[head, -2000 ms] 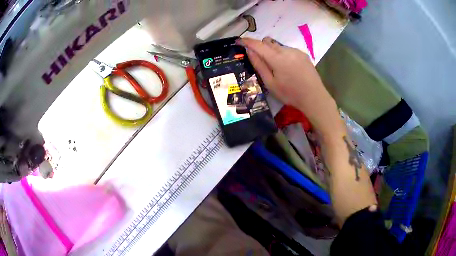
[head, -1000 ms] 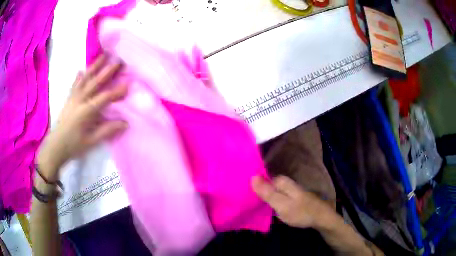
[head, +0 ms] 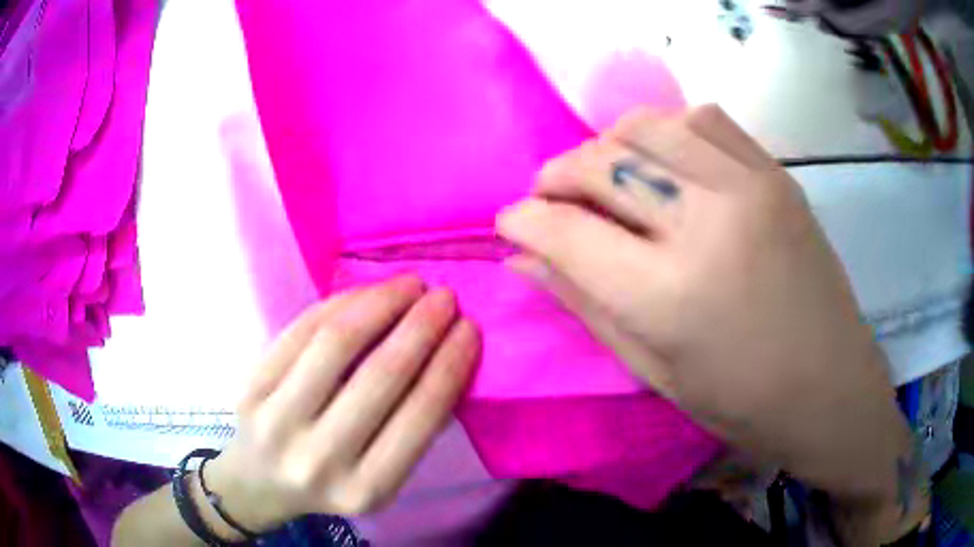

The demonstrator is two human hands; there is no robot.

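A vivid magenta garment panel (head: 427, 118) lies over the table and hangs past its front edge. A narrow slit or folded opening (head: 427, 249) runs across it between my hands. My left hand (head: 368, 395) lies on the panel just below the slit, fingertips pressed on the cloth. My right hand (head: 684, 235), slightly blurred, pinches the cloth at the slit's right end with thumb and finger. Pale pink cloth shows beside and below the panel.
A stack of magenta cut pieces (head: 64, 182) lies at the left. Scissors with red and yellow handles (head: 927, 96) lie at the upper right. The white table (head: 192, 214) has a printed ruler (head: 160, 419) along its front edge. Yellow tape (head: 48, 422) is at the lower left.
The blurred pink and magenta cloth now lies magenta side up with the slit in view. Both hands have come together on it. The view has shifted left and closer; the phone is out of view.
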